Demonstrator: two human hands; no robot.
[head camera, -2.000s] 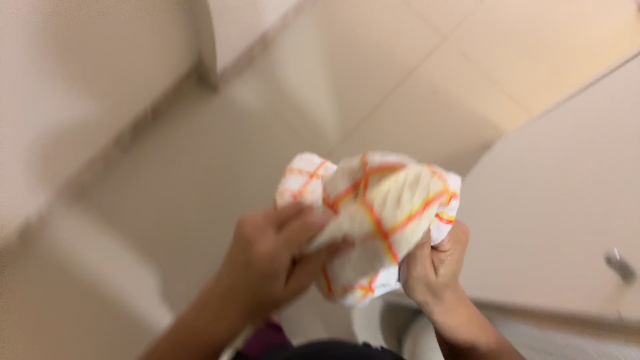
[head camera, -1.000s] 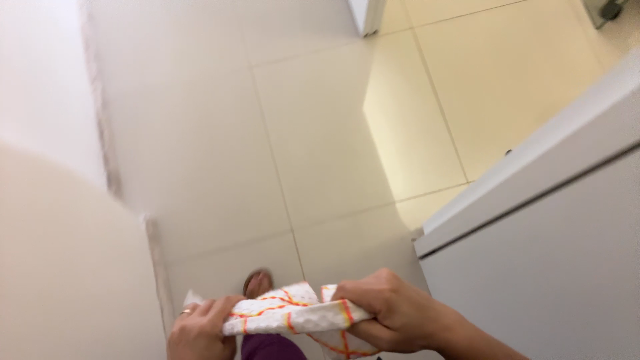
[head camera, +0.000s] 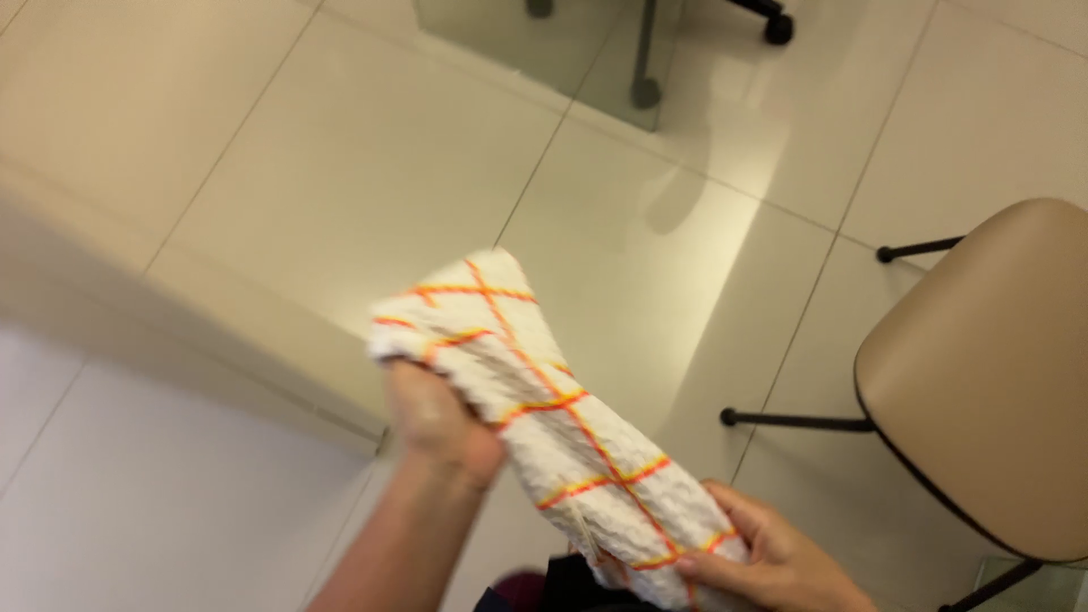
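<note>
A white cloth with orange and yellow checked lines (head camera: 561, 425) stretches diagonally between my two hands. My left hand (head camera: 442, 421) is at its upper left end, with the fingers hidden beneath the folds. At the lower right end my right hand (head camera: 756, 548) pinches the cloth, thumb on top. The fabric is creased and bunched lengthwise, and it hangs over the tiled floor.
A tan chair (head camera: 986, 374) with thin black legs stands at the right. At the top, a glass panel (head camera: 544, 51) has black caster wheels near it. A pale partition or panel edge (head camera: 212, 340) runs along the left. Large floor tiles (head camera: 382, 153) lie ahead.
The cloth, bunched low between my hands a second ago, is now drawn out longer and slanted. The view has moved to show the chair and glass panel.
</note>
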